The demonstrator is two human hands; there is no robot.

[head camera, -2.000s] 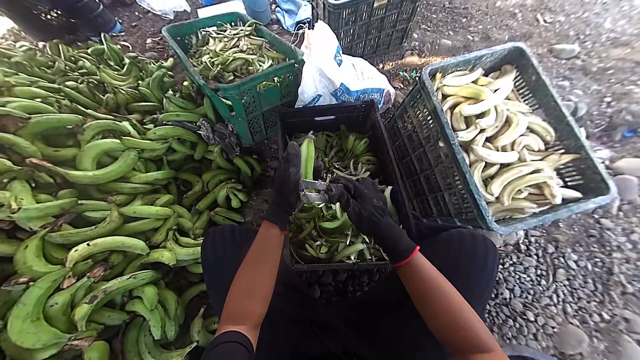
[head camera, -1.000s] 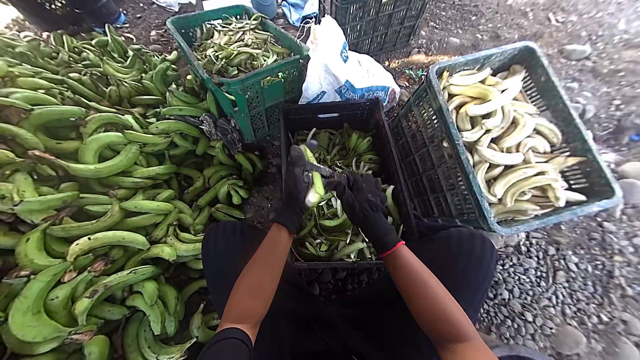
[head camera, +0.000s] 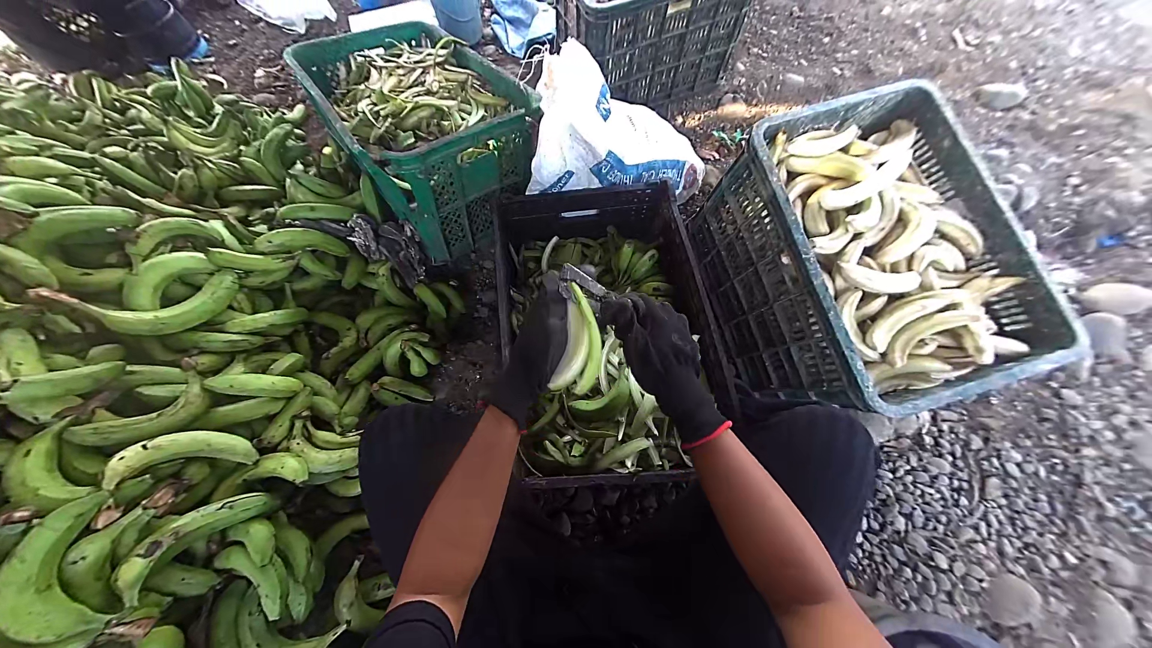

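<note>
My left hand (head camera: 537, 346), in a dark glove, is closed around a partly peeled green plantain (head camera: 573, 346) held above a black plastic crate (head camera: 585, 200). In my right hand (head camera: 661, 355), gloved with a red cuff edge, is a metal peeler (head camera: 585, 281), its end against the top of the plantain. A green strip of peel (head camera: 590, 342) hangs along the pale flesh. Cut peels (head camera: 621, 432) lie in the crate below. A large heap of unpeeled green plantains (head camera: 180, 360) lies on my left. Peeled plantains (head camera: 909, 243) fill part of the crate at the right.
A green crate (head camera: 441, 180) of peels stands at the back left, beside a white sack (head camera: 603, 135) with blue print. The dark green crate (head camera: 1071, 337) at right rests tilted on gravel (head camera: 945, 531). Another dark crate (head camera: 666, 49) stands behind.
My left hand has turned the plantain, and more of its pale flesh shows than two seconds ago. My right hand has shifted slightly with the peeler.
</note>
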